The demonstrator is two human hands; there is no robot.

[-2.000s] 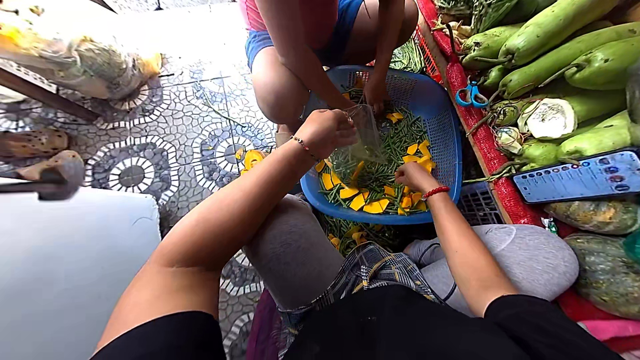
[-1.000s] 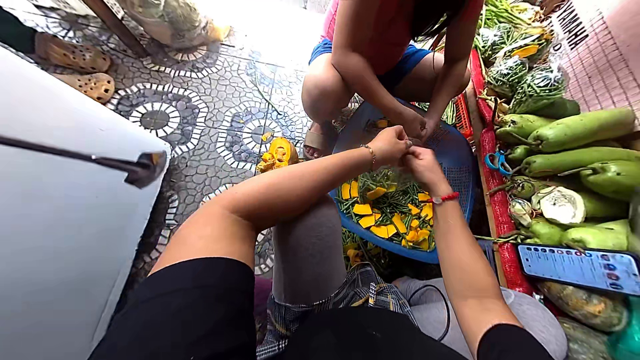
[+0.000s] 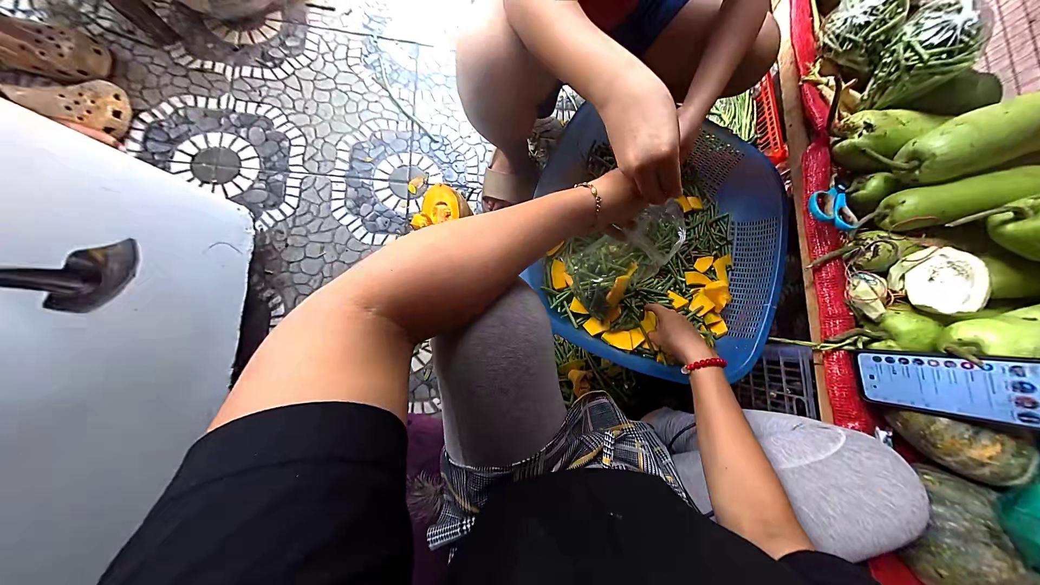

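Note:
A blue plastic basket [image 3: 756, 268] holds cut green beans [image 3: 707, 236] and yellow squash pieces [image 3: 626, 337]. Over its middle my left hand [image 3: 621, 199] grips the top of a clear plastic bag [image 3: 650, 236], its fingers partly hidden by the other person's hand [image 3: 654, 162]. The bag hangs above the beans. My right hand [image 3: 674, 333] is down among the squash pieces near the basket's near edge; its fingertips are partly hidden, and whether they close on a piece is not plain.
Another person crouches across the basket. On the right, beyond a red-wrapped edge [image 3: 829, 284], lie green gourds [image 3: 959, 199], blue-handled scissors [image 3: 833, 209], a phone [image 3: 946, 386] and squashes [image 3: 963, 447]. A cut squash [image 3: 443, 205] sits on the patterned floor; a white surface [image 3: 122, 366] is at left.
My hands were together above the basket one second ago. Now my right hand is lower, among the squash pieces, while my left is at the bag, which shows open over the beans.

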